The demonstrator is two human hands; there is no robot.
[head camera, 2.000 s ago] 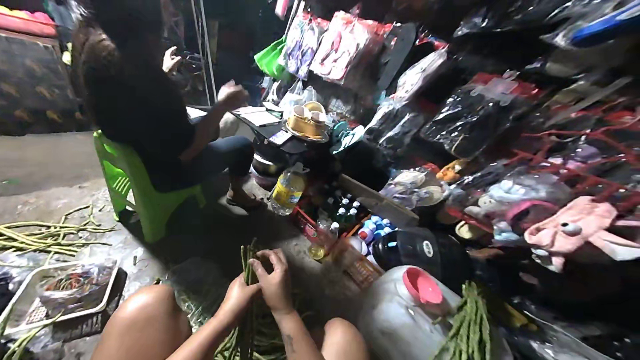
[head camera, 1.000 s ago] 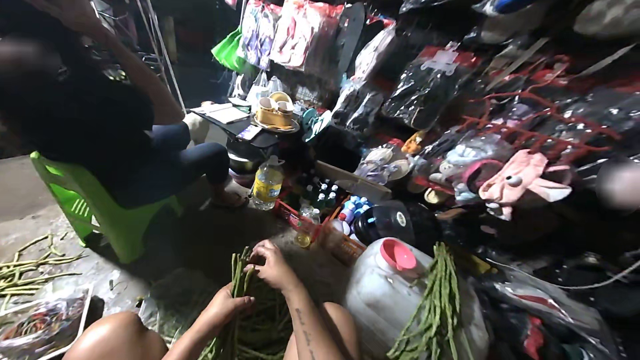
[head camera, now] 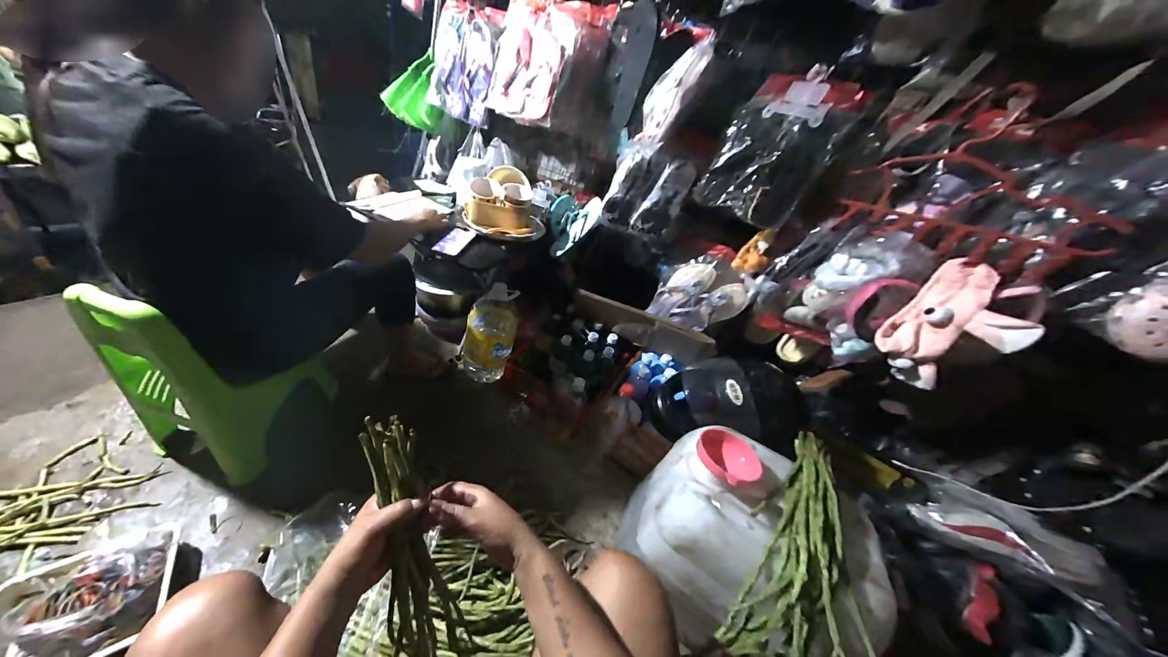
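Upright in my left hand (head camera: 379, 538) is a bunch of long green beans (head camera: 391, 465), its cut ends on top. My right hand (head camera: 474, 520) touches the side of that bunch with its fingertips bent; whether it pinches something small there cannot be told. Loose long beans (head camera: 488, 593) lie in a heap below, between my knees, beside clear plastic. Another bunch of long beans (head camera: 808, 538) hangs over a white plastic jerrycan (head camera: 675, 511) with a pink funnel or cap (head camera: 730, 456) to my right.
A person (head camera: 210, 192) sits on a green plastic chair (head camera: 228, 411) at front left. More beans (head camera: 73, 493) and a tray of rubber bands (head camera: 91, 593) lie left. A bottle of yellow liquid (head camera: 490, 333), bottles in crates (head camera: 584, 356) and packaged footwear (head camera: 538, 64) stand or hang ahead and right.
The seated person's arm, raised a second ago, is now lowered toward the papers on the small table. My hands stay at the bean bunch. The view has turned to the right since two seconds ago.
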